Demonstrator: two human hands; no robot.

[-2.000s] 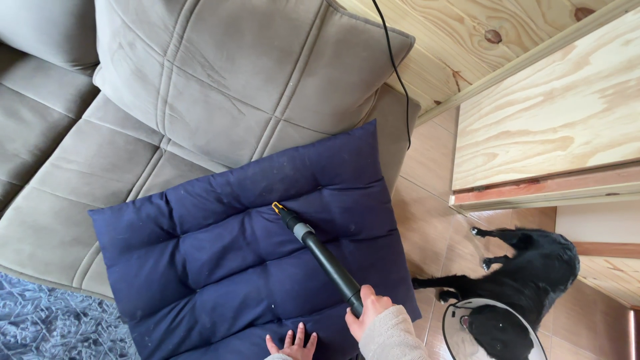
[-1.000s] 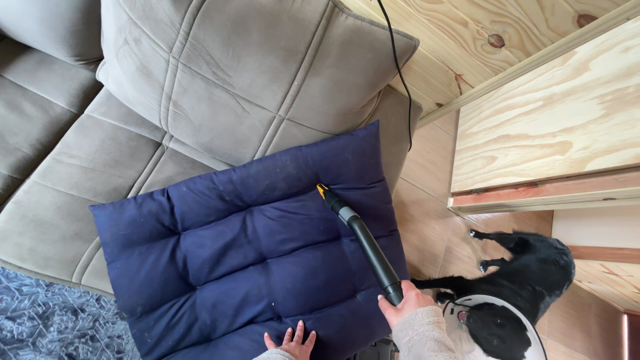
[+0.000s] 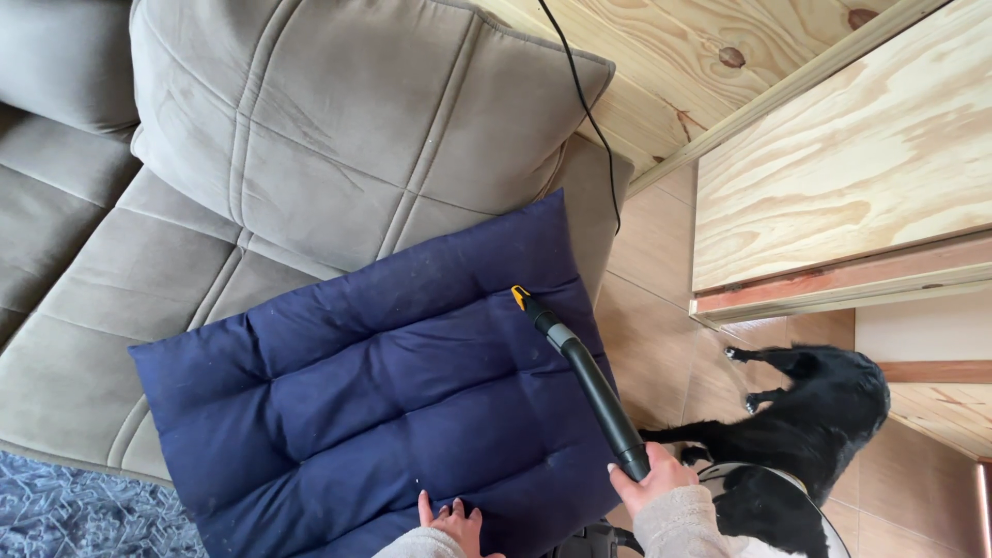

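My right hand point(image 3: 655, 477) grips the black vacuum cleaner wand point(image 3: 601, 399) near its lower end. The wand's yellow-tipped nozzle point(image 3: 521, 297) touches the navy tufted cushion point(image 3: 457, 395) near its upper right part. My left hand point(image 3: 456, 527) rests on the cushion's lower part with the index finger stretched out, close to a small white speck. It holds nothing. The cushion lies at a slant on the grey sofa seat point(image 3: 132, 271). Part of a black vacuum cleaner body point(image 3: 589, 542) shows below the cushion, mostly hidden.
A large grey back cushion point(image 3: 349, 108) stands behind. A black dog point(image 3: 806, 418) wearing a clear cone collar is on the tiled floor at the right, close to my right arm. A black cord point(image 3: 589, 116) hangs by the wooden wall point(image 3: 697, 62). A blue rug point(image 3: 85, 511) lies lower left.
Over the two seconds, the nozzle has moved right across the navy cushion, with my right hand also further right. My left hand's fingers, spread before, are now partly curled with the index finger extended.
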